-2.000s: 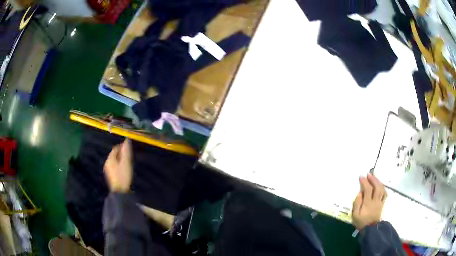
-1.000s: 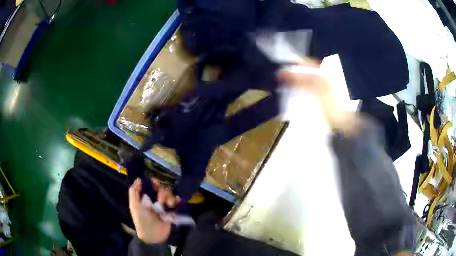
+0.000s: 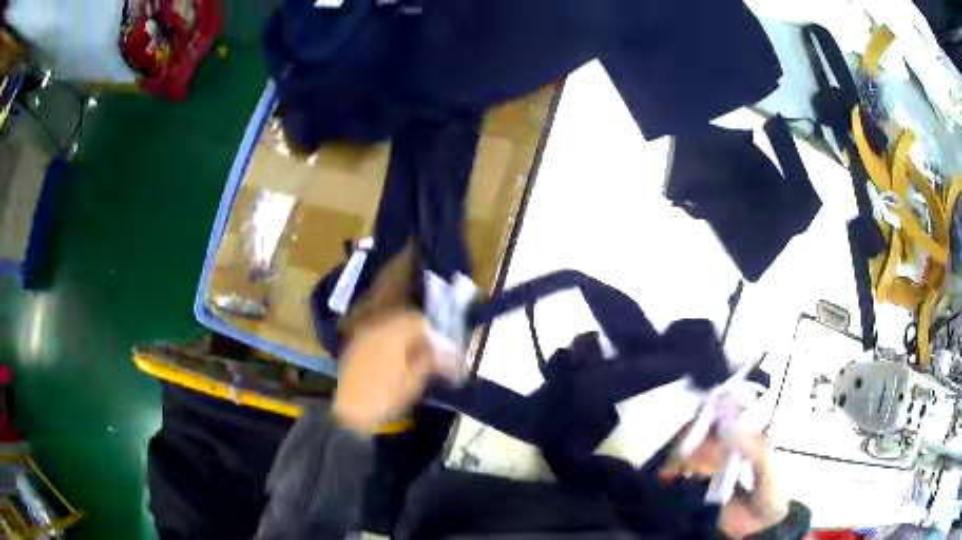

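Note:
My left hand point(image 3: 380, 364) is blurred over the side stand's near right corner. Its fingers are at a white tag point(image 3: 451, 306) and dark cloth. My right hand point(image 3: 744, 485) is at the table's front, with its fingers closed on pinkish-white ties point(image 3: 723, 417) at the end of dark bands. The tangled navy-black bands point(image 3: 580, 396) stretch over the white table between my two hands. More dark strips point(image 3: 427, 190) hang down over the side stand, with a white tag point(image 3: 350, 276) beside them.
Large dark panels point(image 3: 506, 47) lie across the stand and table at the back. Angular dark pieces point(image 3: 738, 190) lie on the white table point(image 3: 591, 200). The sewing machine point(image 3: 881, 396) is at right, with mustard templates point(image 3: 902, 211) behind it. The brown-topped stand point(image 3: 327, 211) has a blue rim.
The bands have moved from the side stand to the white table. My right hand has come from the back to the front right. My left hand has moved up and right.

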